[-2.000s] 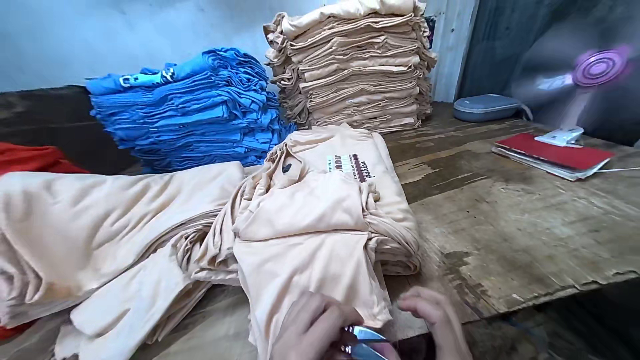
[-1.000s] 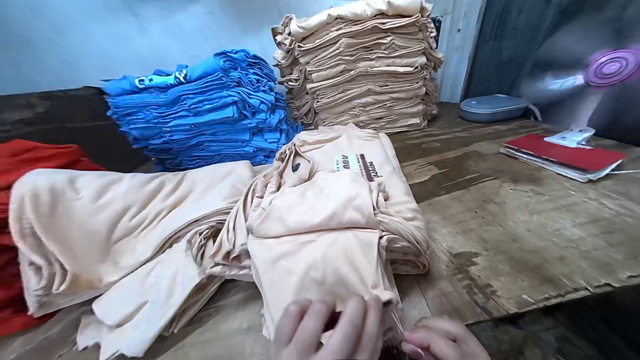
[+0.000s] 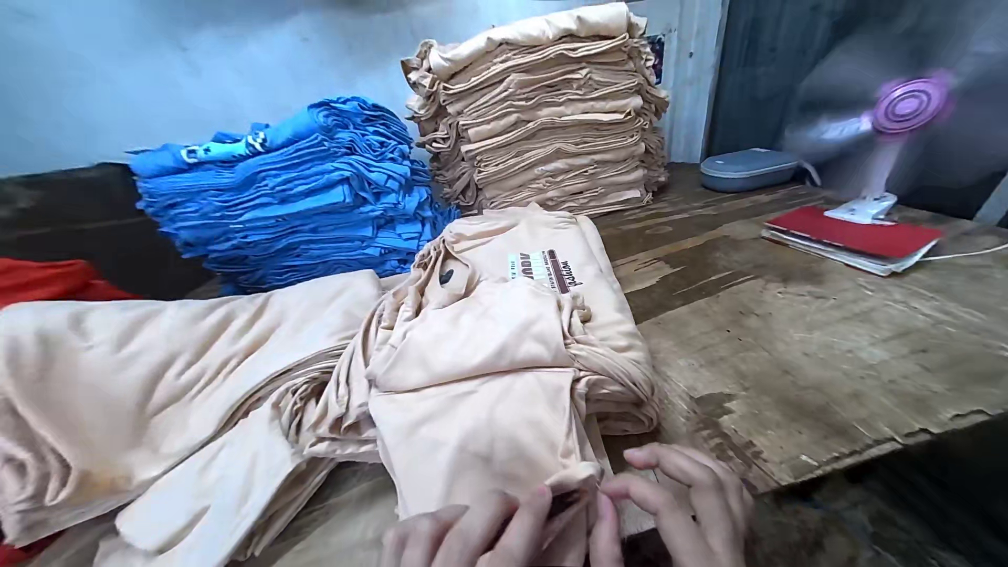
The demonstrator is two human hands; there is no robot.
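A cream knit garment lies spread over a folded cream stack that bears printed writing, its lower edge reaching the front of the table. My left hand grips that lower edge, fingers bent over the fabric at its corner. Just right of it, my right hand has thumb and forefinger close together at the same corner, where a thin thread seems to show; the remaining fingers are curled loosely. Whether scissors are in either hand cannot be seen. More folded cream garments lie at the left.
Behind stand a blue garment stack and a tall cream stack. At the right are a grey zip case, a red-covered book and a running pink-and-white fan with a cord. The wooden table's edge runs along the right front.
Two seconds ago metal scissors showed between my hands; they are not visible now. My right hand has closed in on the garment's corner, beside my left hand.
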